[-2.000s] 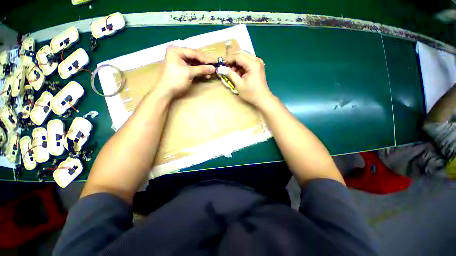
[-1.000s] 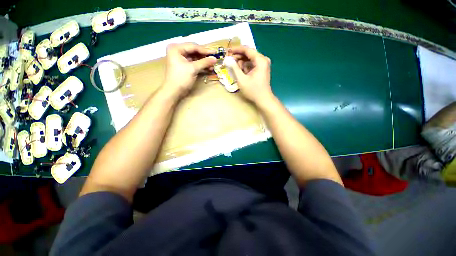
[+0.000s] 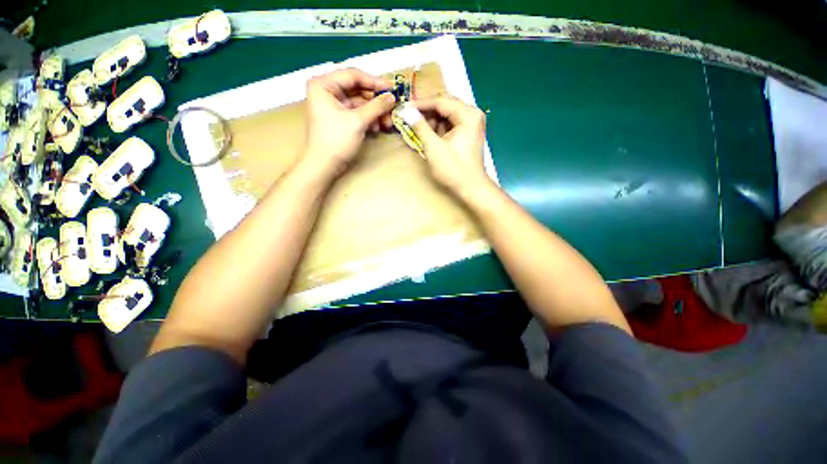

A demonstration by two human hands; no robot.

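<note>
A white housing [image 3: 410, 129] with a yellow inner side is held over the upper part of the cardboard mat [image 3: 390, 208]. My right hand [image 3: 453, 134] grips the housing between thumb and fingers and covers part of it. A small black component [image 3: 401, 89] sits at the housing's far end, with a thin red wire beside it. My left hand [image 3: 343, 116] pinches at this dark component with thumb and forefinger; the exact contact is too small to tell.
Many white housings with dark centres and wires [image 3: 123, 168] crowd the green bench left of the mat. A pale ring [image 3: 199, 163] lies over the mat's upper left corner. A worn pale rail [image 3: 508, 26] runs behind. A person's arm [image 3: 805, 217] shows at the right edge.
The housing has tilted in my right hand, its yellow side showing wide a second ago and now only as a narrow strip. Both hands stay close together at the same place.
</note>
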